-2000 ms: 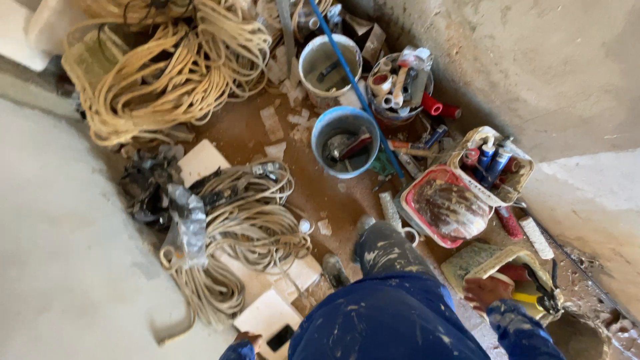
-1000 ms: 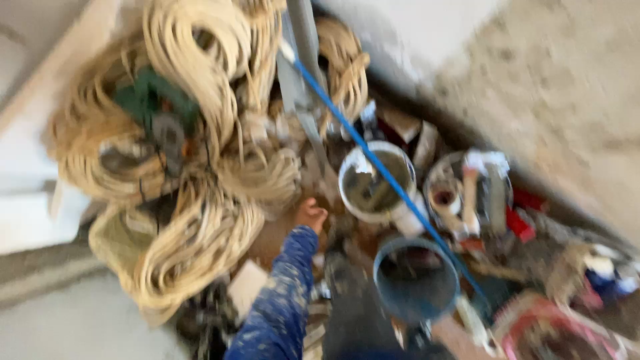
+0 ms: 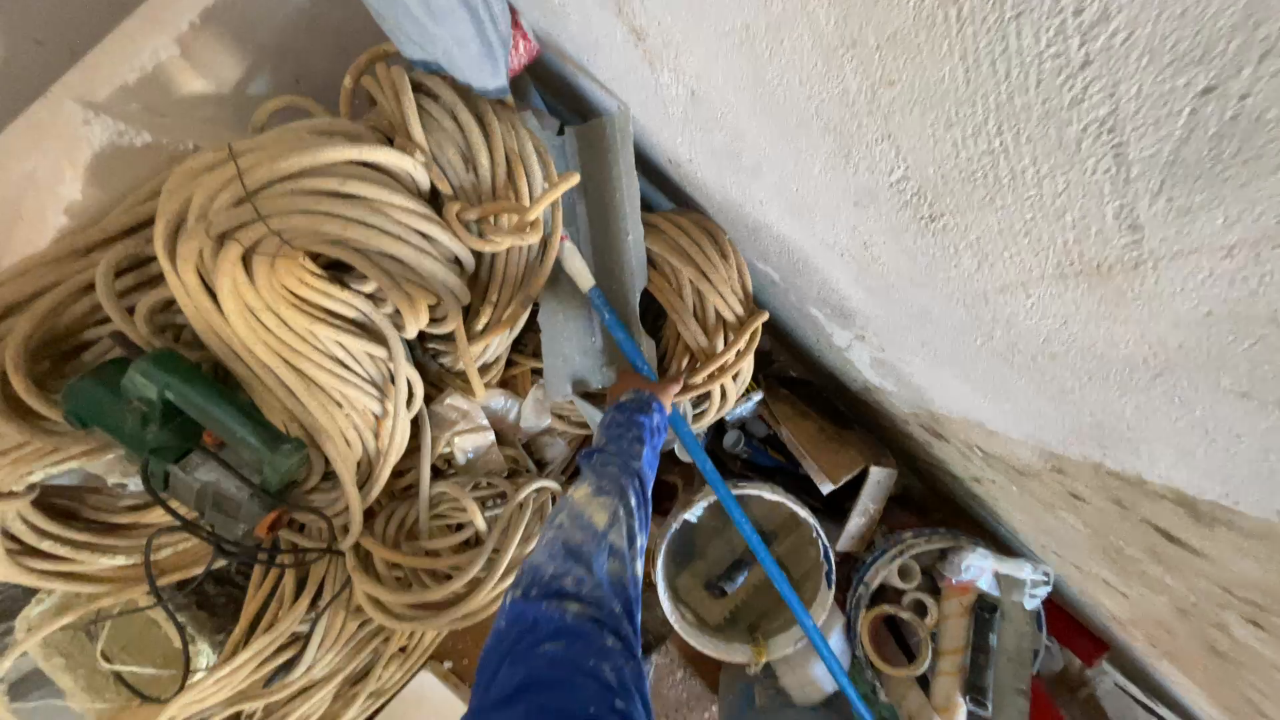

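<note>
My left hand (image 3: 645,387), at the end of a paint-spattered blue sleeve, is closed around a long blue pole (image 3: 740,520) with a whitish tip. The pole slants from the upper middle down to the lower right, across a white bucket (image 3: 668,598) with murky contents. A grey bent metal sheet (image 3: 610,200) lies just beyond the hand. Large coils of beige rope (image 3: 290,300) are heaped to the left, and another rope coil (image 3: 700,300) lies close by on the right. My right hand is out of view.
A green power tool (image 3: 215,415) with a black cord rests on the ropes at left. A rough plaster wall (image 3: 950,200) runs along the right. A bucket of tape rolls and tools (image 3: 865,570) stands at lower right, near wood pieces (image 3: 815,430).
My left hand has moved forward from beside the rope coils and taken hold of the blue pole. My right hand, by a container at first, has left view. The view has shifted toward the ropes.
</note>
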